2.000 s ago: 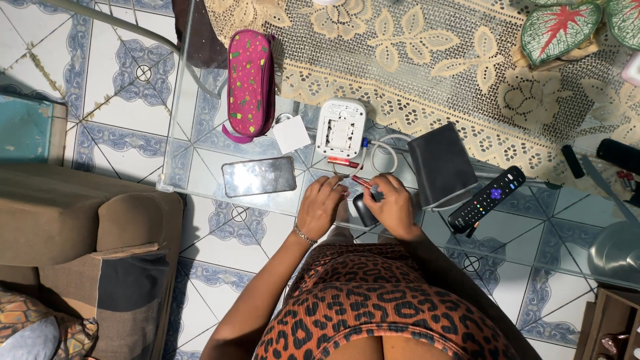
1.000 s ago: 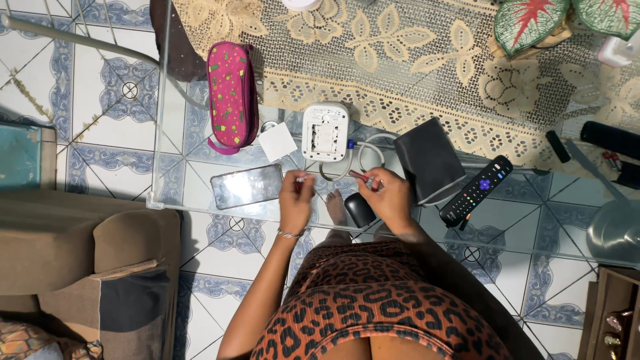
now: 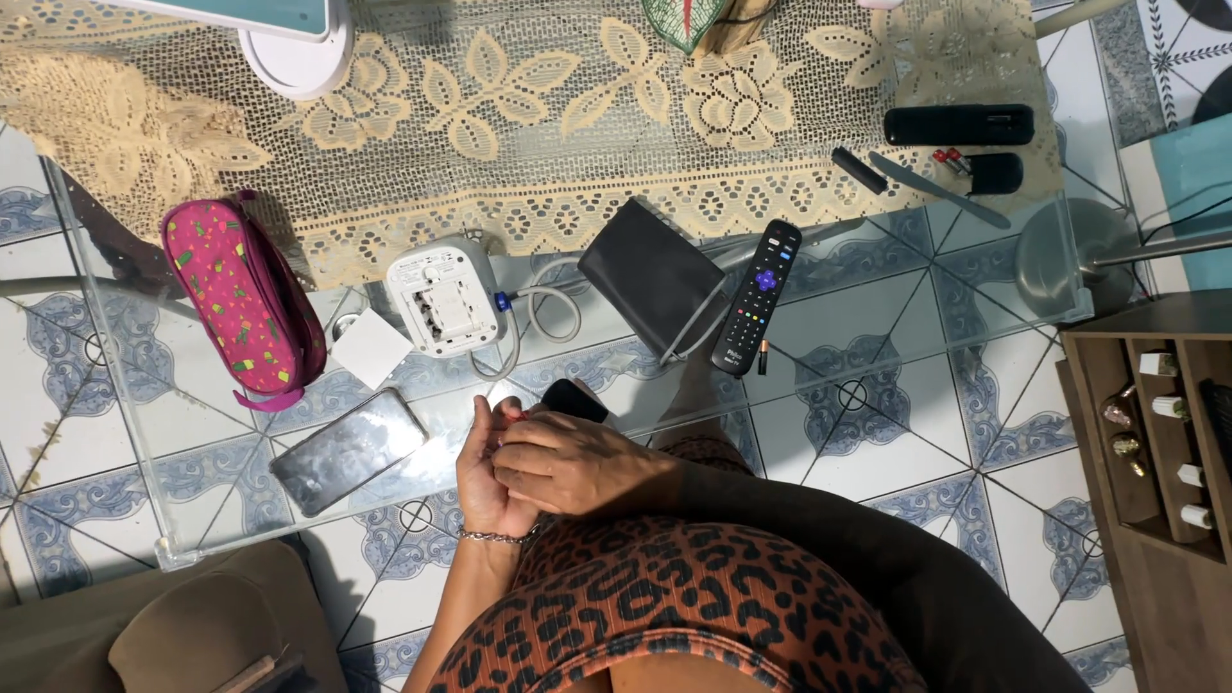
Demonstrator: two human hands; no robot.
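My left hand, with a chain bracelet at its wrist, is palm up and cupped around small red objects. My right hand lies across its palm, fingertips near the red objects; the fingers hide most of them. Above lies a white blood pressure monitor, underside up, its battery compartment uncovered. A grey tube with a blue connector runs from it toward a folded dark cuff. Just beyond my hands is a black rounded object, and to the left a phone.
On the glass table are a pink pencil case, a white square piece, a remote control and a small battery. A knife, black cases and red-ended batteries lie on the lace cloth.
My hands, apart over the table a second ago, are now together, the right one over the left palm. The view has shifted and turned considerably.
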